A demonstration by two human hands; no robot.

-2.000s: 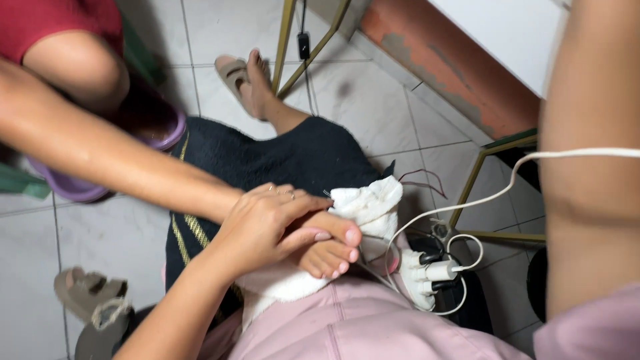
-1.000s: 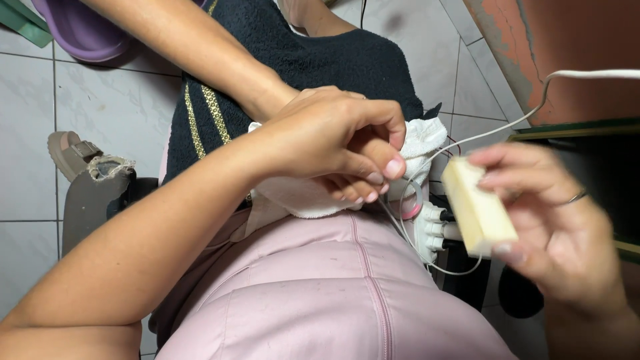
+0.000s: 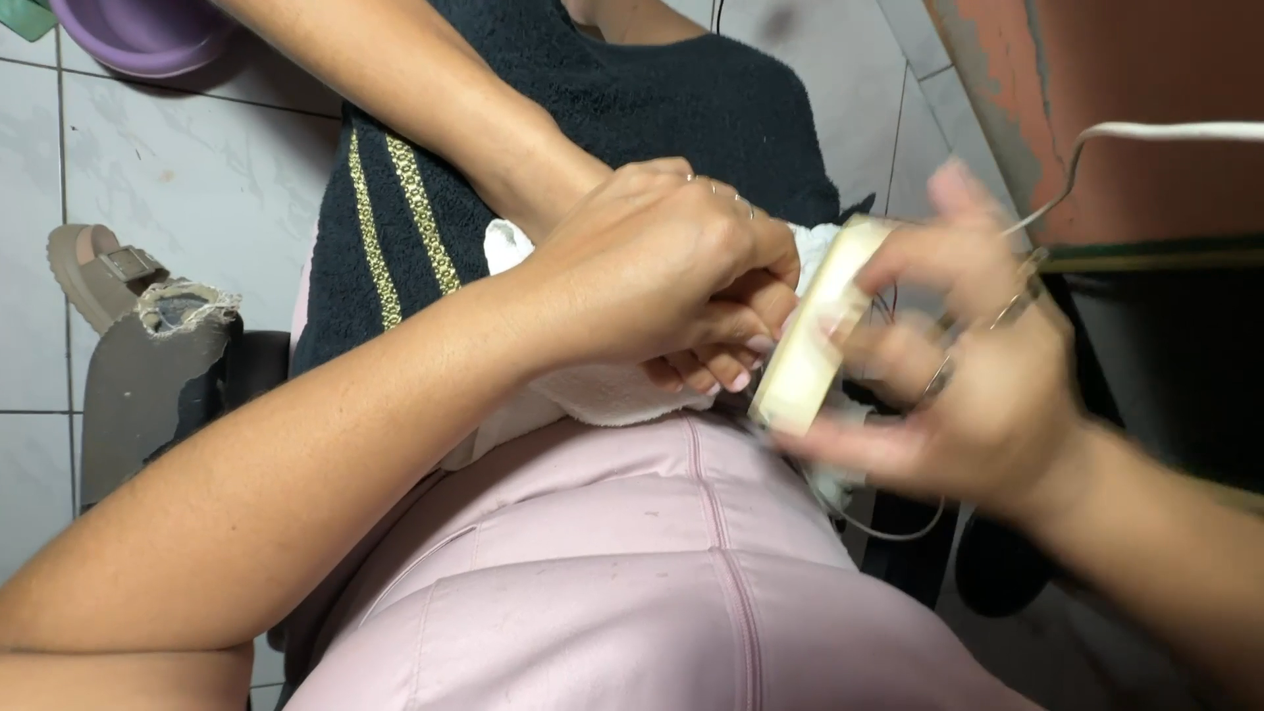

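My left hand (image 3: 671, 262), with thin rings, is closed around the front of another person's bare foot (image 3: 726, 346), near the big toe. That foot lies over a white towel (image 3: 617, 395) and a dark towel with gold bands (image 3: 632, 109). In my right hand (image 3: 978, 365), blurred and wearing rings, is a pale yellow block (image 3: 825, 321), perhaps a nail buffer. It is held between thumb and fingers, tilted, right beside the big toe. Whether it touches the toenail cannot be told.
A purple basin (image 3: 148, 44) stands on the tiled floor at upper left. Below it is a sandal (image 3: 104, 272). A white cable (image 3: 1165, 130) runs in from the right, past the painted wall (image 3: 1165, 69). My pink garment (image 3: 612, 592) fills the lower middle.
My right hand came into view with the pale block and has moved left to the toes. My left hand went from resting on the foot to gripping its front. The view has moved closer.
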